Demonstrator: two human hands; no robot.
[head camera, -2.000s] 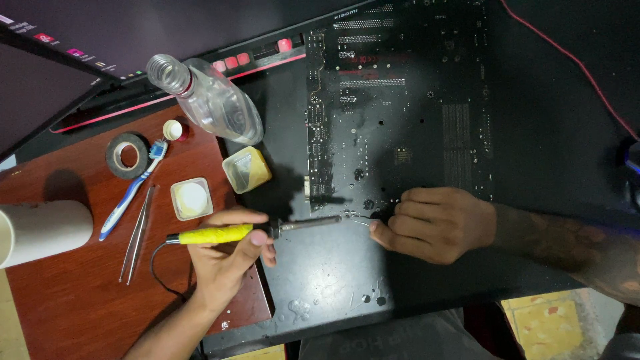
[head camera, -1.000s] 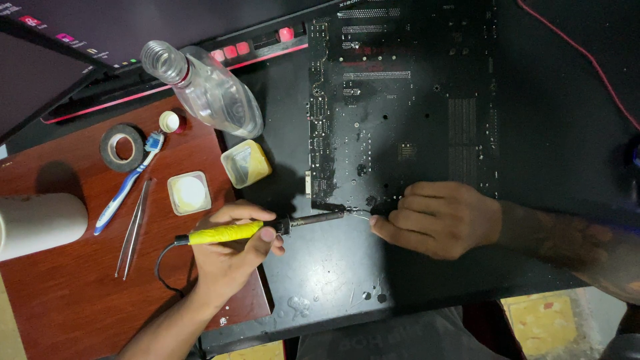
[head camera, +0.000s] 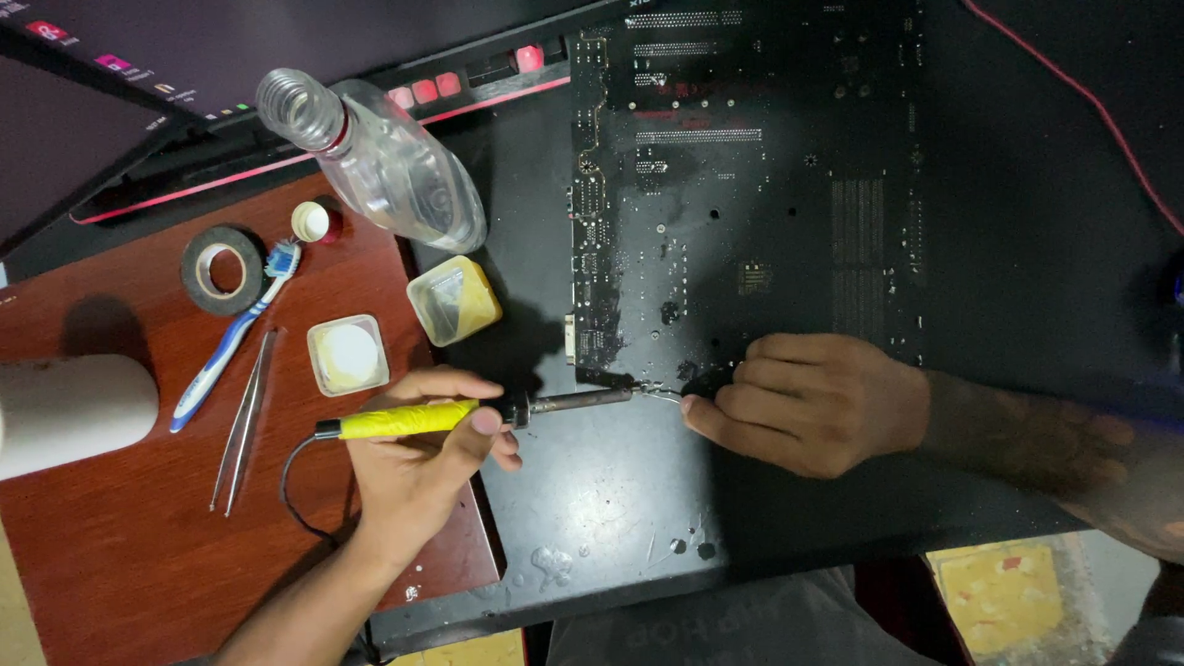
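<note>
My left hand (head camera: 421, 453) grips a soldering iron (head camera: 407, 418) by its yellow-wrapped handle. The iron points right, and its tip is at the lower edge of a black computer motherboard (head camera: 786, 213), lying underside up. My right hand (head camera: 809, 402) has its fingers curled at that same edge, with a thin, bright curved piece (head camera: 661, 395) between its fingertips and the iron's tip; what it is cannot be told. Solder points, slot pin rows and wet-looking spots show on the board.
A red-brown wooden board (head camera: 120, 546) at left bears metal tweezers (head camera: 245, 421), a toothbrush (head camera: 236, 342), black tape (head camera: 222, 270), a small square container (head camera: 349, 354) and a white cylinder (head camera: 74, 414). A clear plastic bottle (head camera: 398, 176) and yellowish container (head camera: 453, 301) stand nearby. A red cable (head camera: 1082, 97) runs at right.
</note>
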